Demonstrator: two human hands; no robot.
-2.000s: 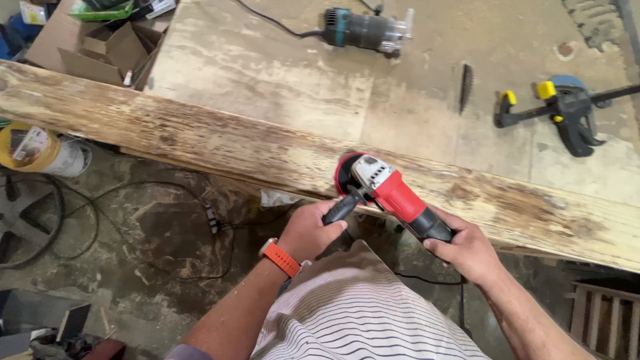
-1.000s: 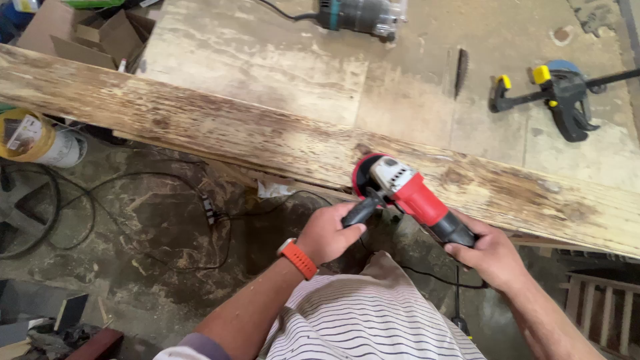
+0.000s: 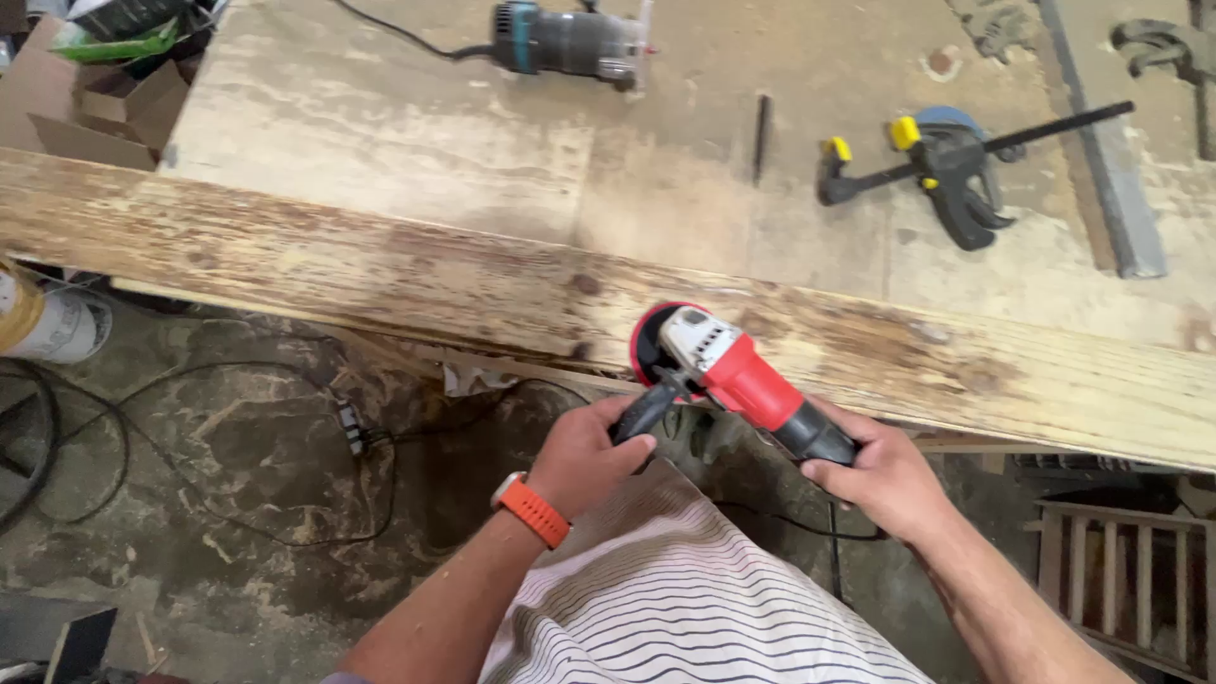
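Observation:
A red and black angle grinder [image 3: 755,380] is held between both hands, its round red-edged disc [image 3: 655,347] over the near edge of a long weathered wooden plank [image 3: 427,275]. My left hand [image 3: 591,456], below an orange watch band, grips the black side handle. Around the black rear end of the grinder body closes my right hand [image 3: 879,470]. Pale bare wood shows on the plank to the right, with brown patches and knots; darker, rougher streaks cover its left part. Whether the disc touches the wood cannot be told.
On the plywood worktop [image 3: 399,142] lie a corded trim router [image 3: 570,43], a black and yellow bar clamp [image 3: 950,171], a thin dark strip [image 3: 762,138] and a grey bar [image 3: 1107,171]. Cables, a connector [image 3: 351,427], a bucket [image 3: 57,318] and a slatted wooden piece [image 3: 1126,579] are below.
Both hands and the grinder have moved right along the plank from where they were two seconds ago. Each hand keeps its hold.

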